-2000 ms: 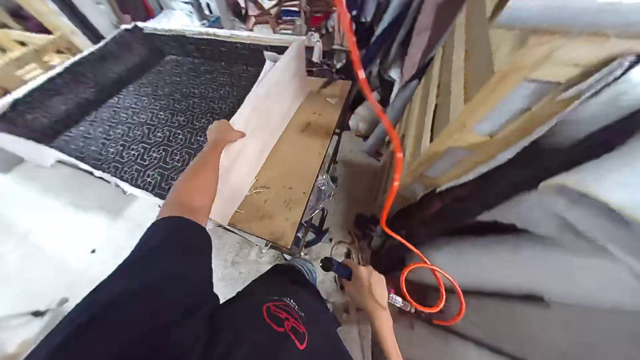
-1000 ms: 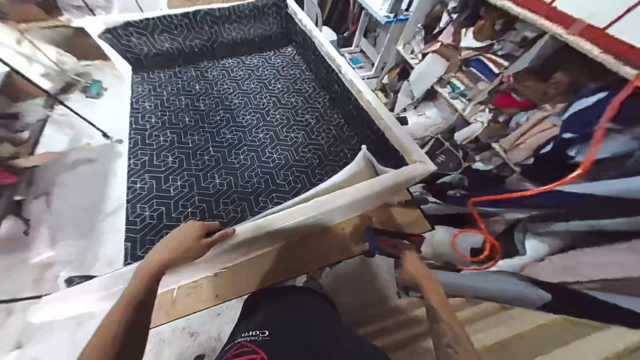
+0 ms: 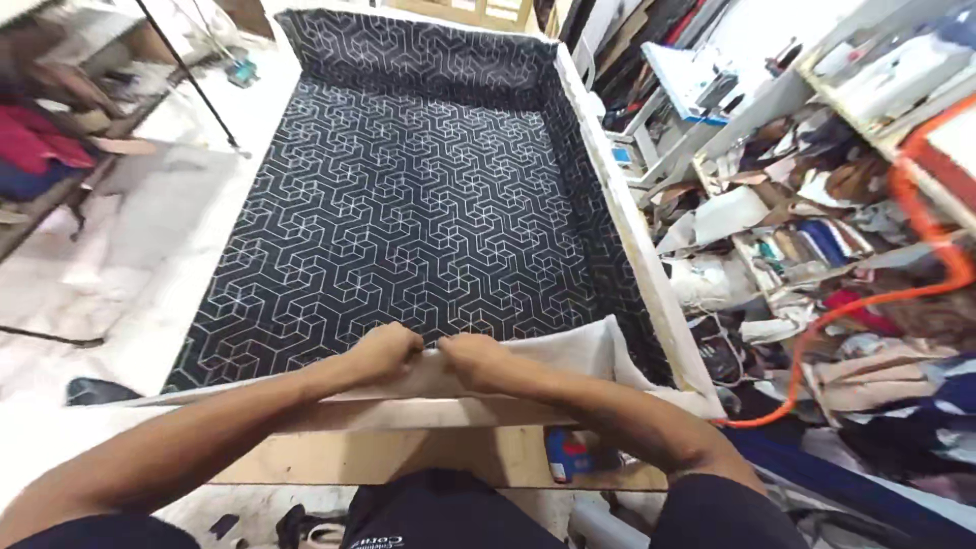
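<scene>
Both hands pinch the edge of a pale fabric flap (image 3: 564, 351) along the near side of a large padded frame. My left hand (image 3: 389, 351) and my right hand (image 3: 476, 362) are close together, knuckles up, a small gap between them. Black fabric (image 3: 412, 213) with a white geometric line pattern lines the frame's floor and inner walls. The flap stands raised toward the near right corner. Below the frame's near rail (image 3: 457, 412), a blue and red tool (image 3: 568, 455) lies on a wooden board (image 3: 335, 457), partly hidden by my right arm.
An orange air hose (image 3: 804, 335) curves in from the right to the frame's near right corner. Shelves of fabric scraps (image 3: 862, 305) stand on the right, with a sewing machine (image 3: 717, 90) on a table beyond. A thin black rod (image 3: 187, 72) slants down at the left.
My right hand has let go of the blue and red tool, which now lies on the board, and has moved to the flap beside my left hand. The view has turned.
</scene>
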